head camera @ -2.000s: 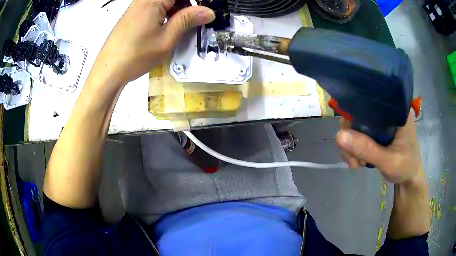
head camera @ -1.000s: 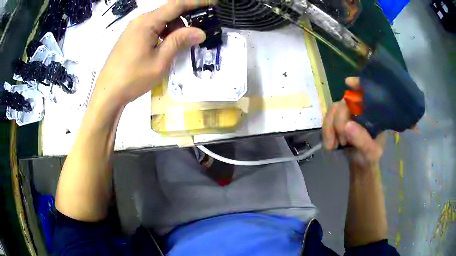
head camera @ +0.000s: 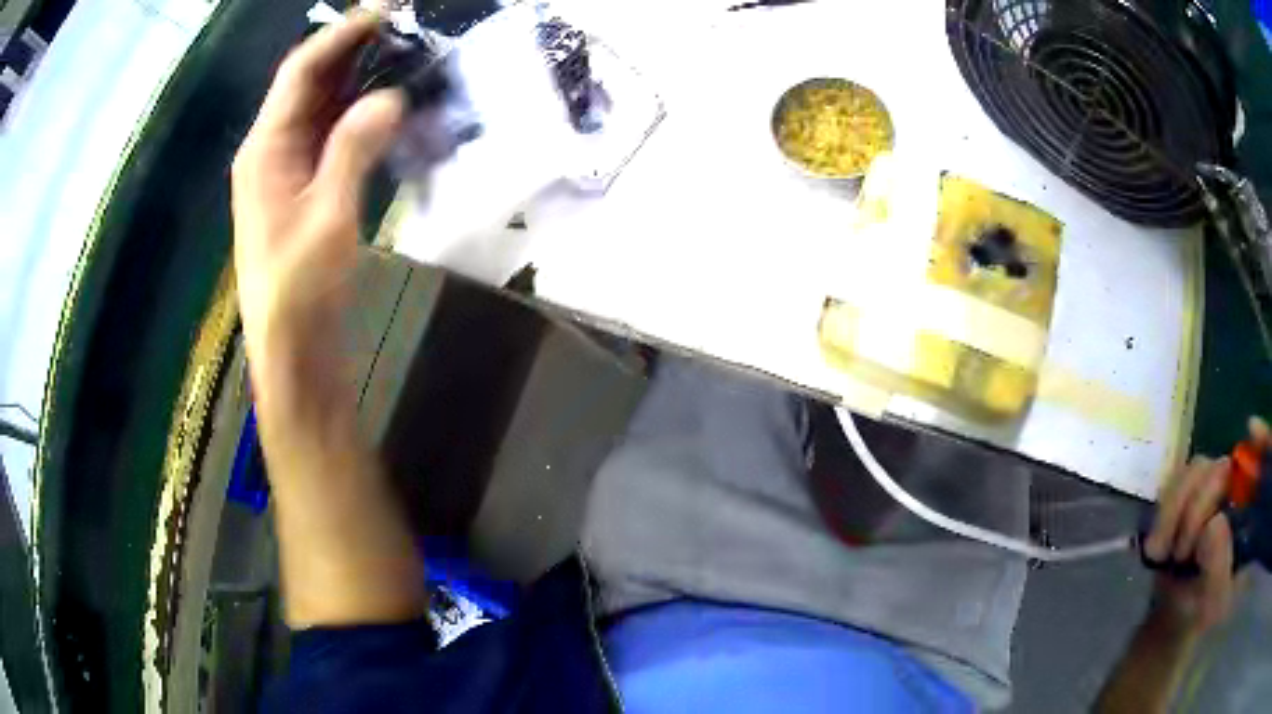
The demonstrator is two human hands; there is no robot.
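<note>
My left hand [head camera: 314, 168] is at the upper left, blurred, with thumb and fingers around a black module [head camera: 416, 87]; a blurred white plate [head camera: 453, 119] is beneath it. Another white plate [head camera: 625, 105] with a black module [head camera: 569, 70] on it lies just to the right. My right hand [head camera: 1193, 523] is at the lower right edge, closed around the handle of the soldering gun, whose orange trigger [head camera: 1243, 474] shows; most of the gun is cut off by the picture's edge. The yellow fixture [head camera: 997, 265] is uncovered, with dark marks at its centre.
A round tin [head camera: 833, 128] with yellow crumbly content stands on the white board [head camera: 670, 265]. The black fan grille [head camera: 1095, 98] is at the upper right. A white cord [head camera: 928, 513] hangs below the bench edge. The green bench surface [head camera: 105, 335] curves along the left.
The view has swung left. My left hand has carried the black module and white plate off the yellow fixture to the left. The soldering gun has moved away from the plate, towards the right edge.
</note>
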